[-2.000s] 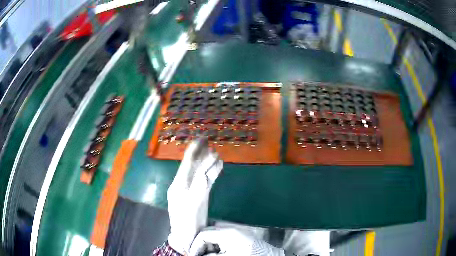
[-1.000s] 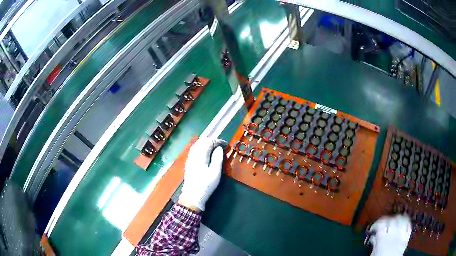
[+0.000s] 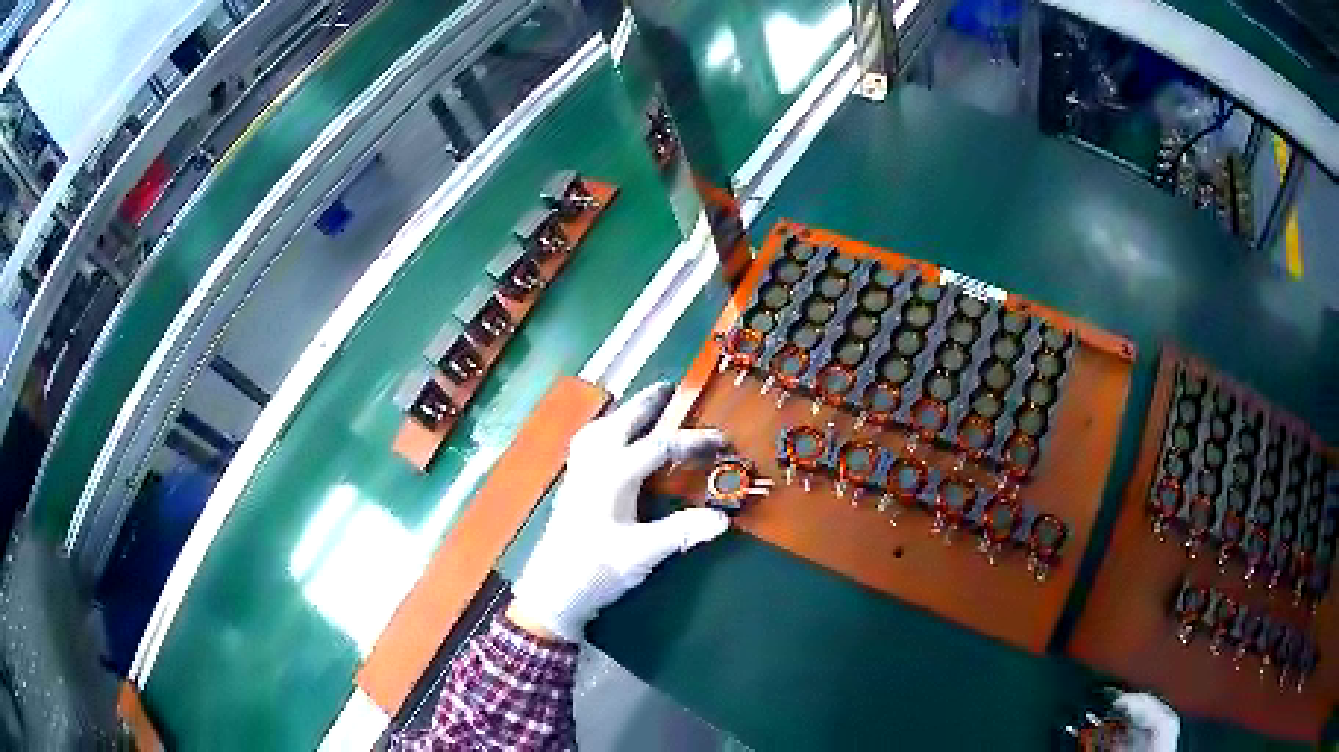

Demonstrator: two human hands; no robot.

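Observation:
My left hand (image 3: 624, 507), in a white glove, is at the left tray's (image 3: 896, 554) near left corner. Its thumb and index finger are apart around a core half with a copper coil (image 3: 730, 482), whose silver leads point right. I cannot tell whether the fingertips touch it. A near row of cores with coils (image 3: 906, 476) lies to its right. My right hand (image 3: 1145, 723), gloved, is small and partly cut off at the bottom edge. It holds a dark core piece with copper (image 3: 1091, 732).
The right tray (image 3: 1123, 635) holds rows of cores, some with coils. Far rows of cores without visible copper (image 3: 918, 316) fill the left tray's back. A carrier strip with several assembled blocks (image 3: 491, 323) lies on the green line. A bare orange-brown strip (image 3: 477, 551) lies left of my left hand.
My left hand has opened and turned rightward over the left tray's corner, beside a core with coil. My right hand has moved down from the right tray towards the bottom edge.

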